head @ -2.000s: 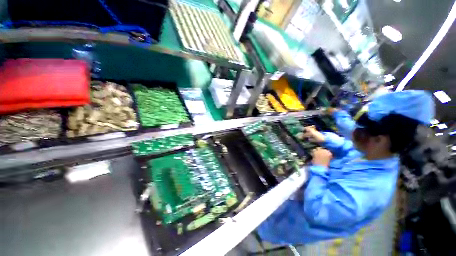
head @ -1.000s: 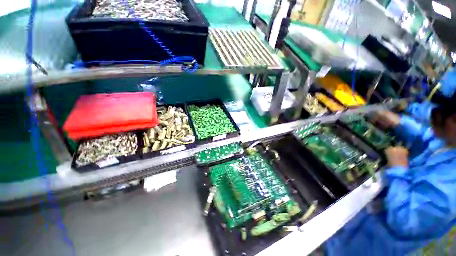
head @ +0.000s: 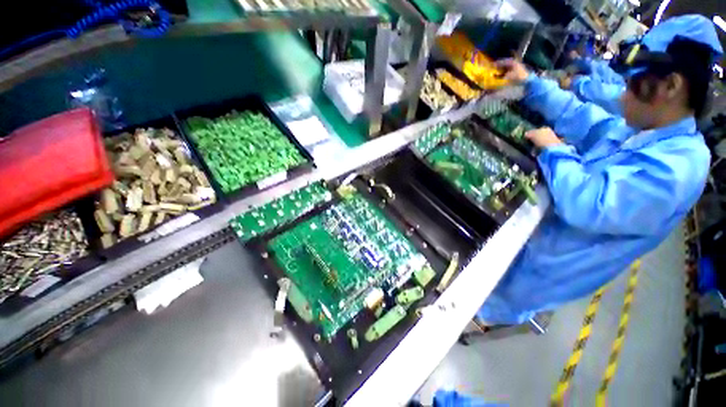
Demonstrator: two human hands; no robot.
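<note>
No hand of mine is visible. Nearest in front of me, a large green circuit board (head: 318, 270) lies in a black pallet (head: 342, 362) on the line. It carries white and blue parts. A narrow green board strip (head: 282, 210) lies along its far edge. Pale green clamps (head: 387, 323) and metal latches (head: 281, 298) sit around the board on the pallet. A bit of blue fabric (head: 458, 399) shows at the bottom edge; I cannot tell whose it is.
Bins of green terminal blocks (head: 243, 151), beige blocks (head: 151, 183) and small metallic components (head: 40, 250) line the shelf at left, beside a red foam tray (head: 52, 167). A second board (head: 470, 167) lies farther along. A person in a blue smock (head: 621, 183) works there.
The view has shifted and come closer to the bins and nearest board. The other person shows more fully, with one hand now at the orange-yellow bin. The large black tote has mostly left the view.
</note>
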